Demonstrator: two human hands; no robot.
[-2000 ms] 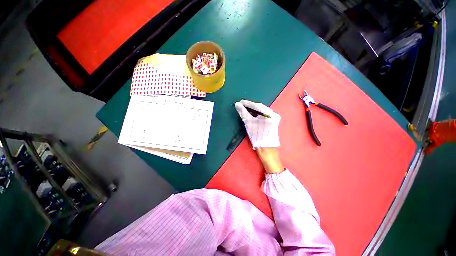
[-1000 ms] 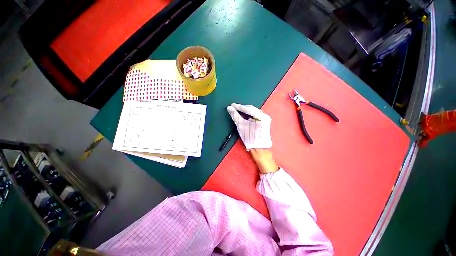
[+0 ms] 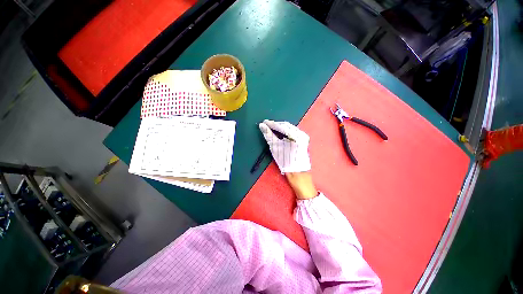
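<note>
My right hand (image 3: 287, 146), in a white glove, rests at the left edge of the red mat (image 3: 395, 189). Its fingers are closed on a dark pen-like tool (image 3: 280, 135), mostly hidden by the glove. Another slim dark stick (image 3: 260, 161) lies on the green bench beside the hand, its upper end near the glove. Side cutters (image 3: 344, 123) with black handles lie open on the mat, right of the hand. A printed record sheet (image 3: 183, 148) lies to the left on other papers. My left hand is not in view.
A yellow cup (image 3: 231, 100) with small red-and-white pieces stands by a sheet of red marks (image 3: 172, 97). A black tray with red lining (image 3: 120, 43) is at upper left. A metal rack (image 3: 63, 218) stands at lower left. A metal rail (image 3: 459, 221) runs along the right.
The whole view has shifted, so the bench things appear further left than two seconds ago. My right hand stays by the mat's edge with the tool in it.
</note>
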